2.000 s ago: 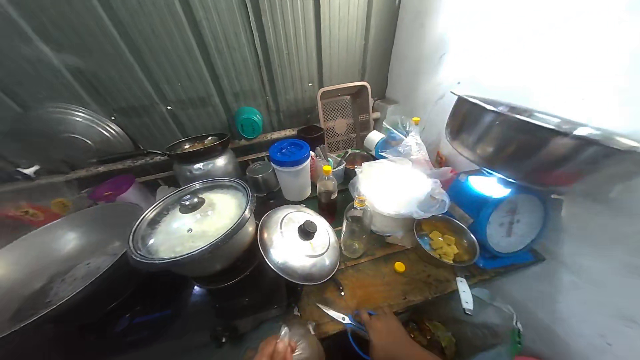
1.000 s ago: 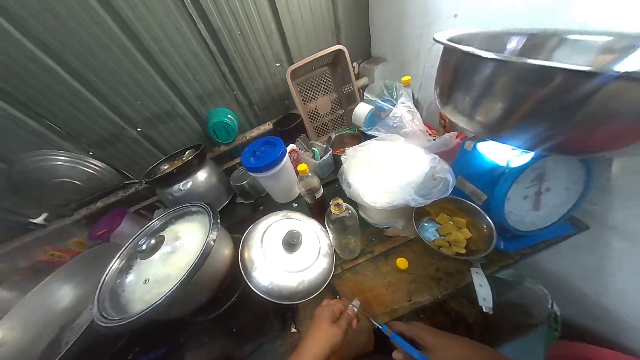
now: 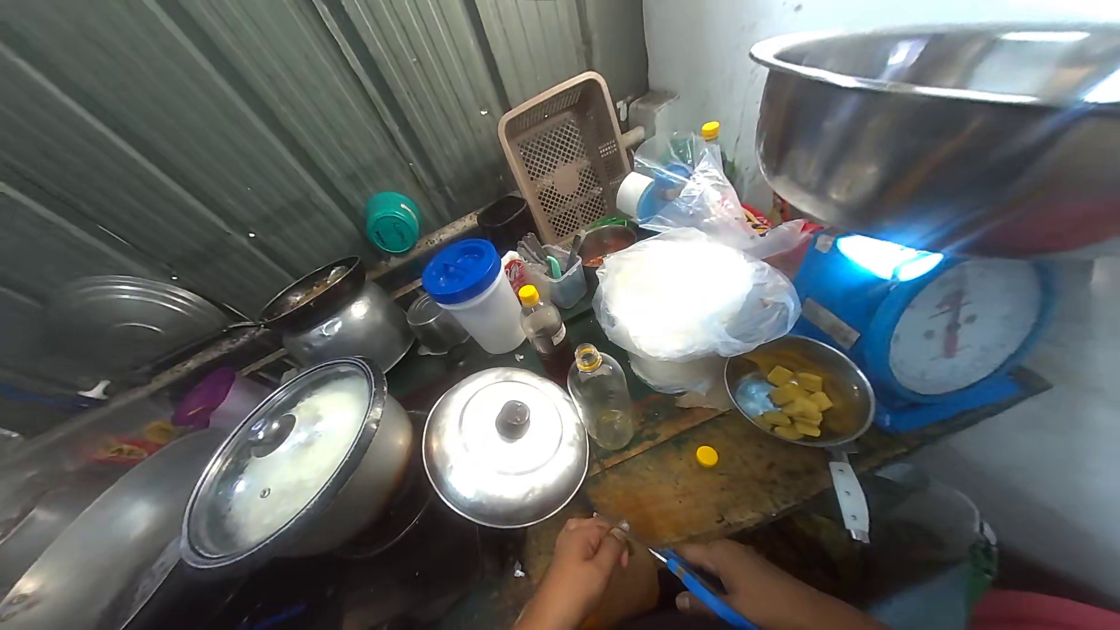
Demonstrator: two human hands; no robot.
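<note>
In the head view my right hand (image 3: 735, 573) is closed on blue-handled scissors (image 3: 700, 586) at the bottom centre, their blades pointing up and left toward my left hand. My left hand (image 3: 588, 556) pinches a small clear piece, perhaps plastic, at its fingertips by the blade tips; what it is cannot be told for sure. Just above lies a metal pot lid (image 3: 472, 455) with a dark knob. An uncapped glass bottle (image 3: 604, 407) stands to the right of the lid, and a yellow cap (image 3: 707, 456) lies on the wooden board (image 3: 744, 490).
A pan of yellow chunks (image 3: 862, 376) sits at right beside a blue dial scale (image 3: 875, 341) bearing a large steel basin (image 3: 892, 149). A filled plastic bag (image 3: 691, 297), a blue-lidded container (image 3: 490, 315) and a plastic basket (image 3: 604, 140) stand behind. A glass-lidded pot (image 3: 394, 455) and a wok (image 3: 96, 542) are at left.
The scissors, two seconds ago with blades apart beside my right hand, now point at my left fingertips with their blades closer together. The view has shifted noticeably.
</note>
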